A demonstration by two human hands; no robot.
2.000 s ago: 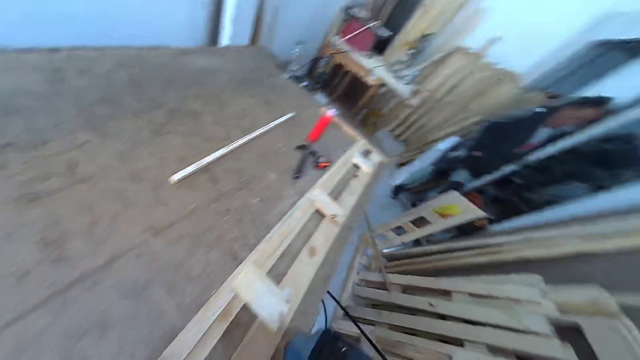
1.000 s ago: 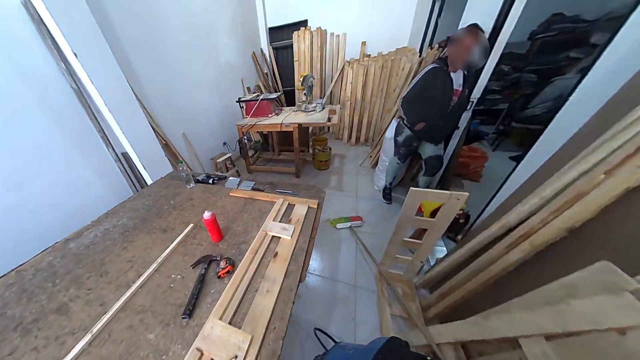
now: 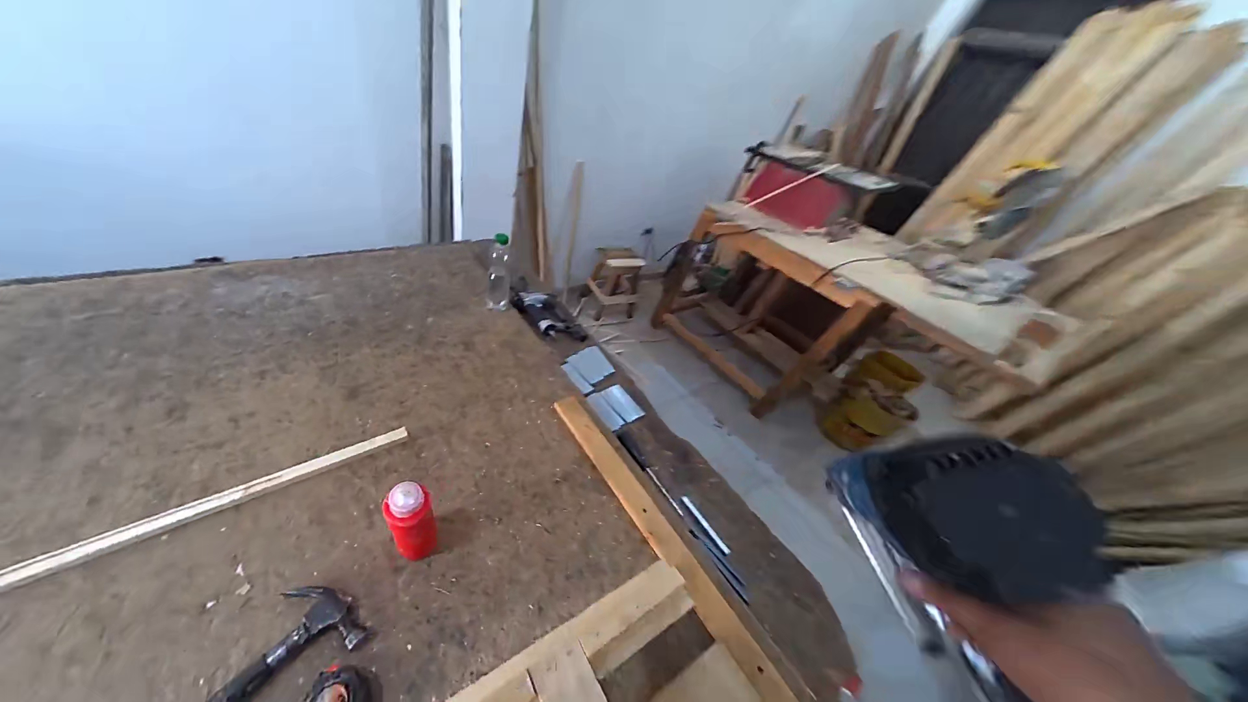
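Note:
At the lower right, my right hand is closed on a dark power tool, apparently a sander, held up beside the table and blurred. My left hand does not show. A wooden frame lies at the near edge of the worktable, against a longer wood strip. Left of it are a red bottle standing upright, a claw hammer and part of a tape measure. A thin wooden strip lies farther left.
Metal plates and thin metal pieces lie along the table's right edge. A clear plastic bottle and a black power tool are at the far corner. Beyond stand a wooden workbench, yellow buckets and leaning boards.
My right hand and the dark power tool have come into view at the right. The view has swung left, and the person near the doorway is out of frame.

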